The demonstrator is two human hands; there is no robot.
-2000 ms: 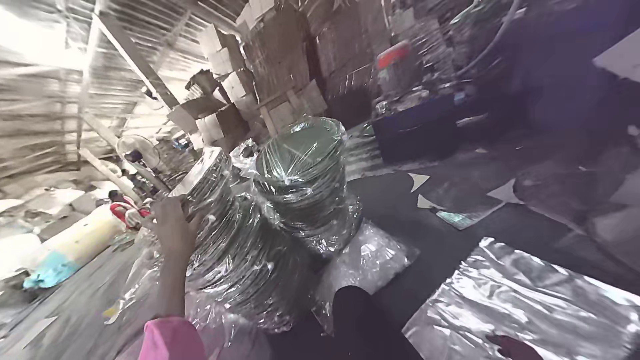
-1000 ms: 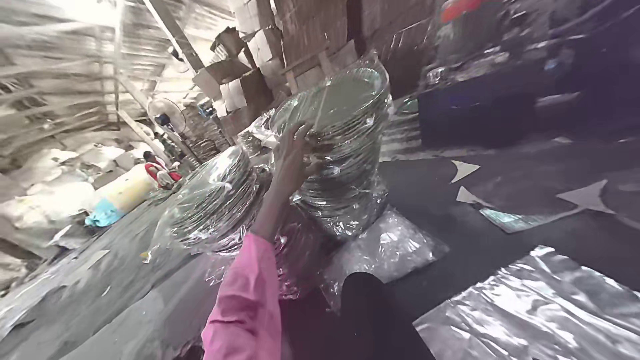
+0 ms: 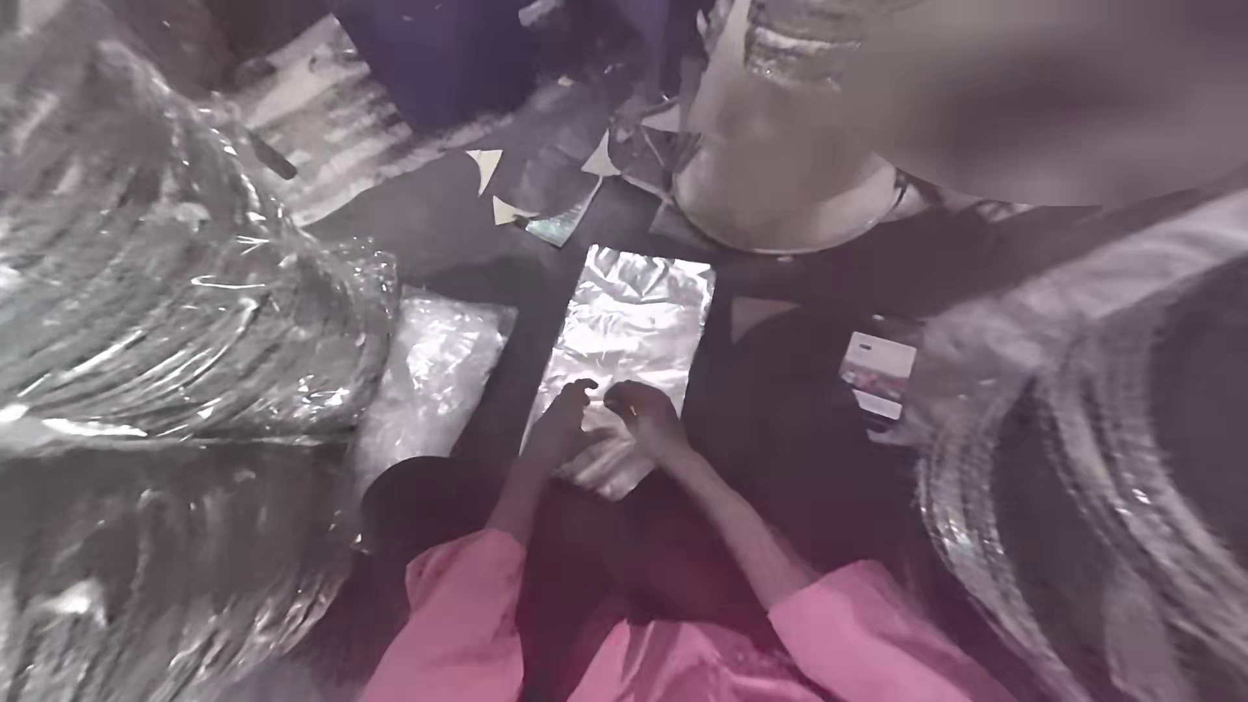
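Observation:
A shiny clear plastic bag (image 3: 639, 312) lies flat on the dark floor covering in front of me. My left hand (image 3: 563, 424) is over its lower left part, fingers curled near the plastic. Close beside it, my right hand (image 3: 648, 419) is over the lower right part, fingers bent. Whether either hand pinches the plastic cannot be told. To the left lies a crumpled pack of clear plastic (image 3: 434, 361). Next to it stand large stacks of round, flat items wrapped in clear film (image 3: 175, 292).
More wrapped round items (image 3: 1063, 468) stand at the right, beside a small printed card or packet (image 3: 879, 375). Pale triangular scraps (image 3: 486, 169) lie ahead. A person's light-clothed part (image 3: 790, 175) is at the upper right, near a blurred shape.
My left hand was on the wrapped stacks at the left; now both hands are together over the plastic bag. The view has swung down and to the right.

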